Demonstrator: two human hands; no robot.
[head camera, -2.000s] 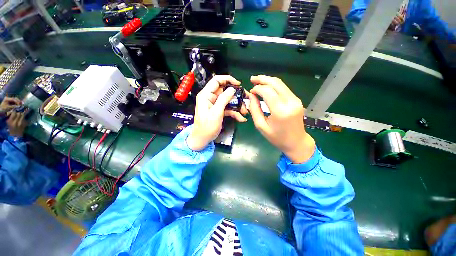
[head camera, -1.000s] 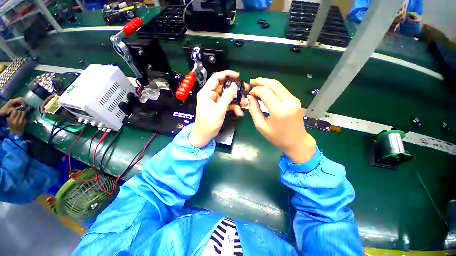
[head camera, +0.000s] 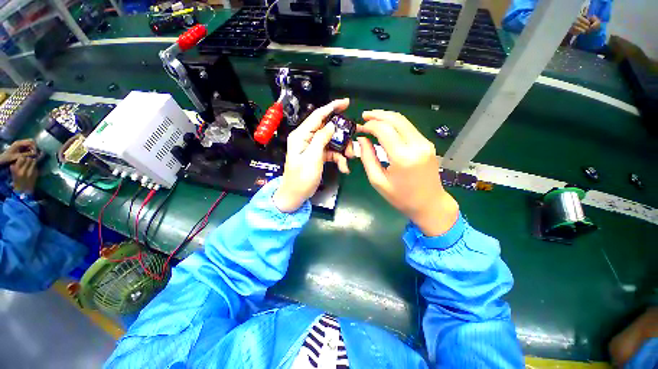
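A small black module (head camera: 340, 134) with shiny pale spots is held above the bench near the middle of the view. My left hand (head camera: 309, 160) grips it between thumb and fingers. My right hand (head camera: 401, 163) is close at its right side, fingertips pinched at the module's edge around a small pale piece (head camera: 379, 152). The fingers hide part of the module, and I cannot tell what the pale piece is.
A test fixture (head camera: 264, 164) with red-gripped clamps (head camera: 269, 124) stands left of my hands, beside a white tester box (head camera: 141, 138). A solder spool (head camera: 565, 209), slanting post (head camera: 505, 79) and loose modules (head camera: 591, 173) are to the right. Another person's hands (head camera: 22, 164) are far left.
My hands stay in nearly the same place while the module has turned between the fingers. Loose modules on the green surface at right have shifted leftward. Part of a person has appeared at lower right.
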